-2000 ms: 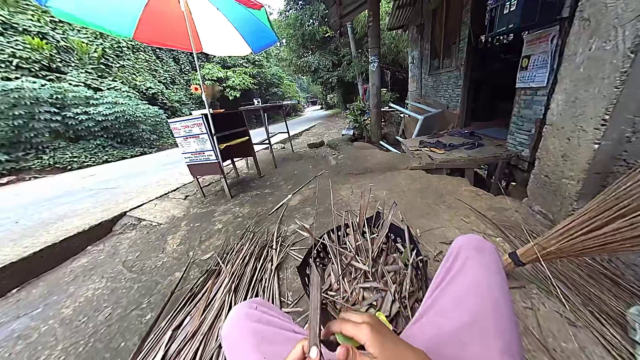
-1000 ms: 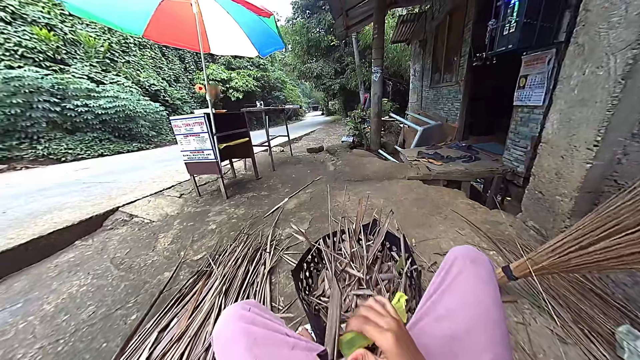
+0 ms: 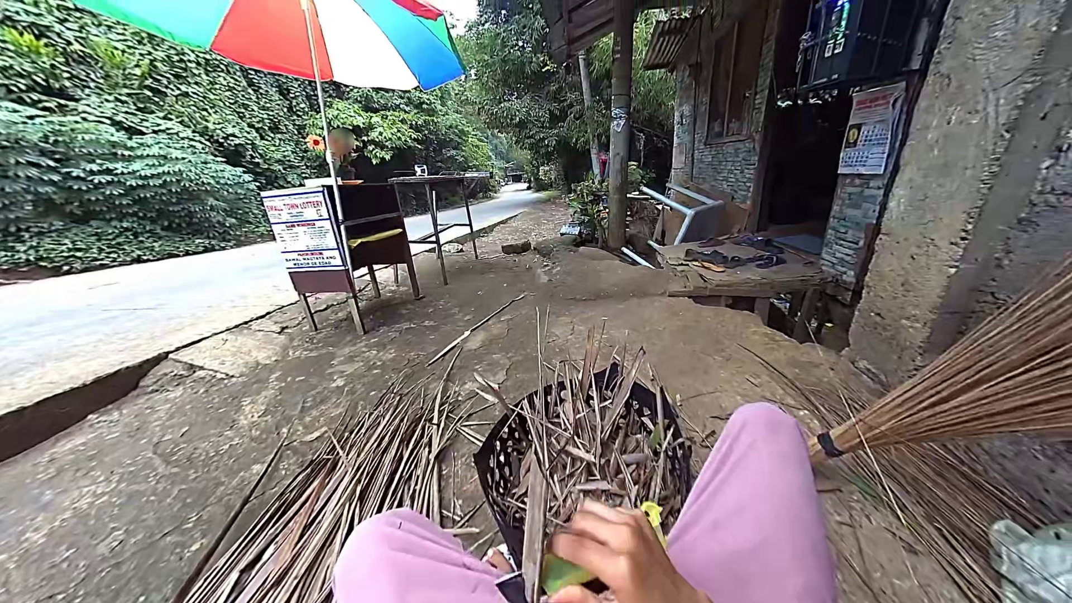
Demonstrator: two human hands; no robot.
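Note:
My right hand [image 3: 615, 548] is at the bottom centre, its fingers closed round a yellow-green thing [image 3: 563, 573] that I cannot make out fully. It is against a flat dry palm leaf strip [image 3: 534, 523], which stands nearly upright. My left hand is not clearly visible; the bottom edge of the frame cuts off the lower end of the strip. Just beyond, between my knees, stands a black perforated basket [image 3: 501, 461] full of dry leaf scraps [image 3: 599, 435]. A pile of long dry leaf strips [image 3: 335, 494] lies on the ground to the left.
A stick broom [image 3: 963, 385] with a black band lies at the right above more thin sticks [image 3: 930, 494]. A pale plastic bag [image 3: 1030, 557] is at the lower right edge. Farther off are a wooden stand [image 3: 377, 243] under an umbrella [image 3: 335, 38] and a low platform [image 3: 745, 272] bearing footwear.
The right hand has moved a little relative to the strip, which stood upright in front of it two seconds ago too. Part of the left hand showed then and no longer shows clearly.

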